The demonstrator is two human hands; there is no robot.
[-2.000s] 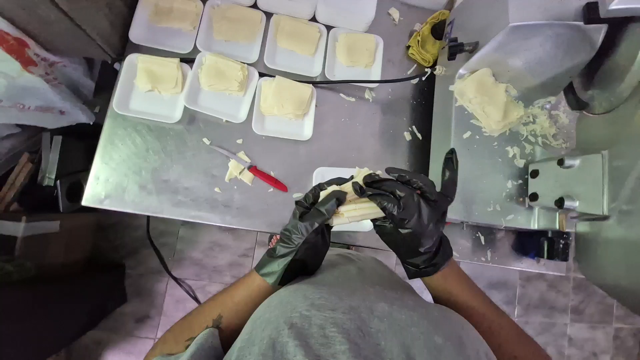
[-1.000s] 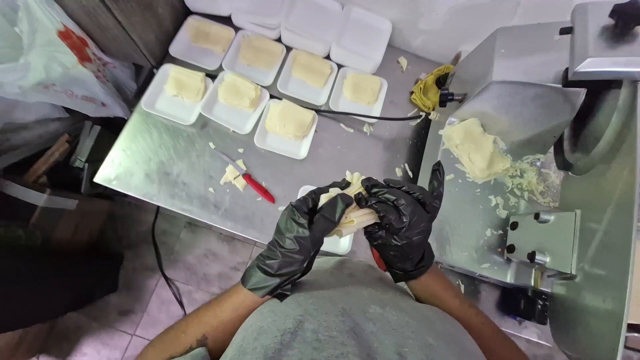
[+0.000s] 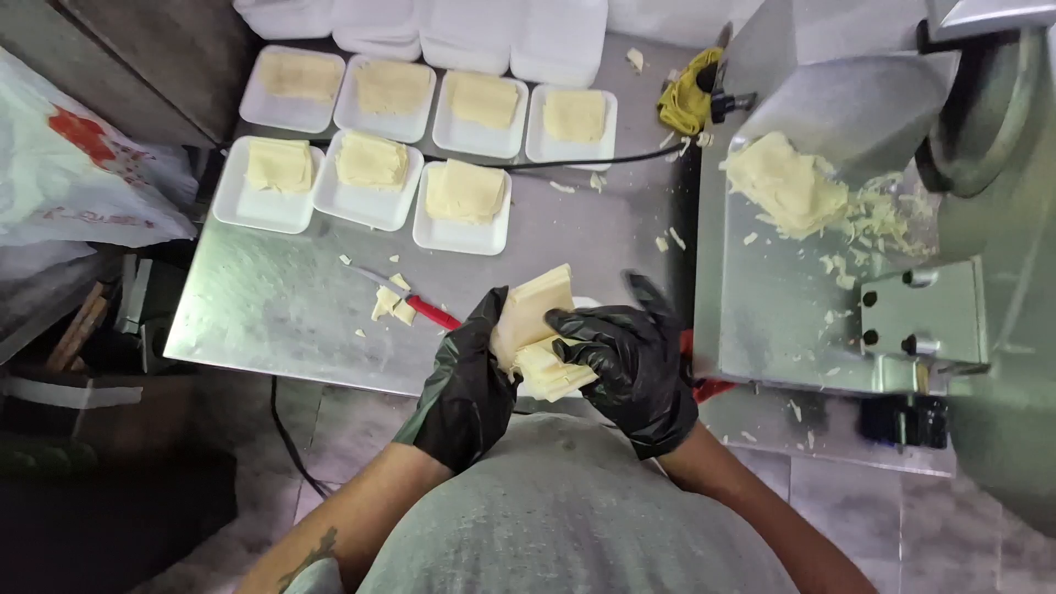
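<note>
A stack of sliced cheese [image 3: 536, 309] is spread between my two black-gloved hands, its upper part upright and its lower part folded toward me. My left hand [image 3: 478, 384] grips the stack's left side. On the right, my right hand [image 3: 631, 363] has its fingers on the slices, with one finger raised away. Beneath them a white foam tray [image 3: 587, 303] is mostly hidden. A knife with a red handle [image 3: 433, 313] lies beside cheese scraps [image 3: 393, 300] on the steel table [image 3: 272, 313]. Farther back, several foam trays [image 3: 462, 239] each hold a cheese stack.
To the right stands a metal slicer [image 3: 924, 313] with a cheese block [image 3: 784, 186] and shreds on it. A black cable [image 3: 594, 162] crosses the table toward a yellow cloth [image 3: 691, 92]. Stacked empty foam trays [image 3: 557, 37] stand at the back; a plastic bag [image 3: 82, 165] is at left.
The cheese stack, bunched between my hands before, is now fanned out, with slices standing up on the left. The view has shifted.
</note>
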